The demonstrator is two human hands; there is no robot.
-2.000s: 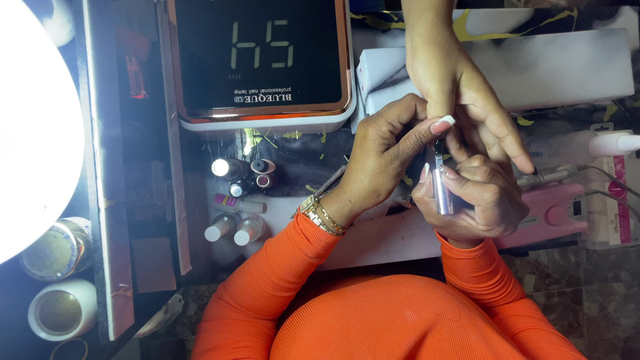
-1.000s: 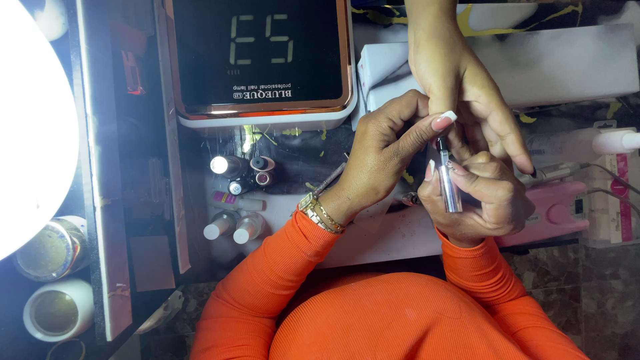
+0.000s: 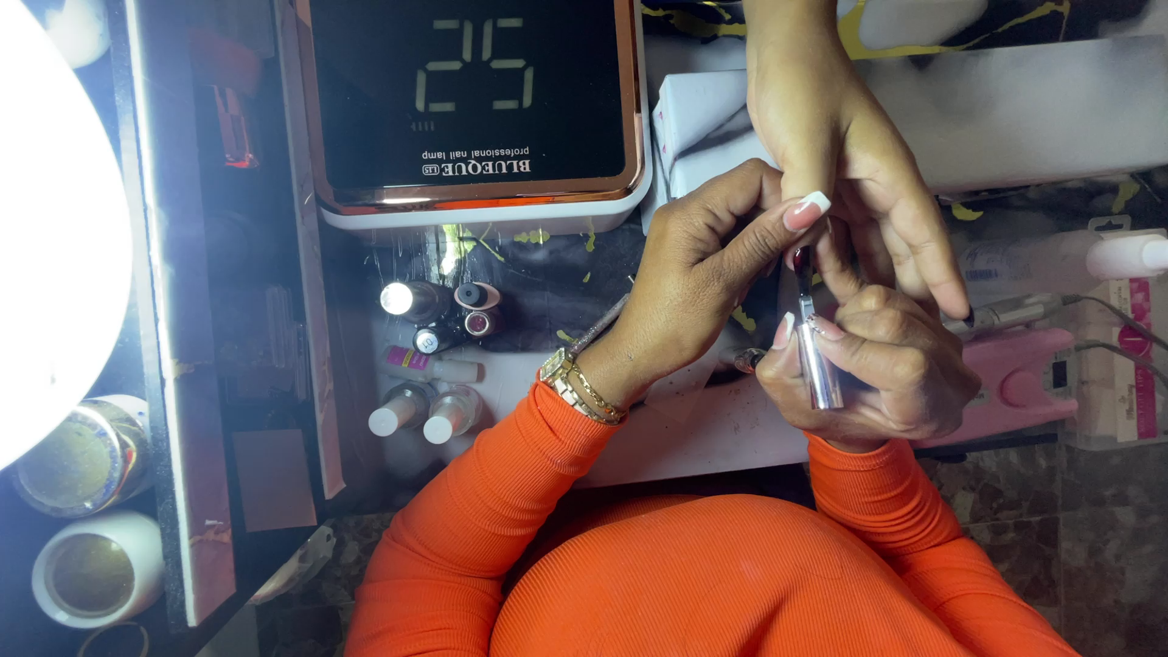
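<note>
My left hand [image 3: 703, 265], with a watch and bracelet at its wrist, grips a finger of another person's hand [image 3: 849, 146], which reaches in from the top. Between the thumb and fingers of my right hand [image 3: 876, 365] is a nail polish brush with a silver cap [image 3: 820, 370]. The brush points up at a dark red nail [image 3: 801, 260] on the held finger, close against it; whether they touch I cannot tell. The other person's remaining fingers extend down to the right, one with a dark nail tip.
A nail lamp [image 3: 474, 196] stands at the upper left, with several polish bottles [image 3: 452, 415] below it. A white padded rest [image 3: 1004, 114] lies behind the hands. At the right are a pink device [image 3: 1017, 388] and a corded handpiece [image 3: 1017, 313]. A bright round light [image 3: 55, 228] fills the left edge.
The silver-capped brush has tilted, its cap end now further to the left than a second ago. My left hand keeps its hold on the finger. The lamp's display has changed.
</note>
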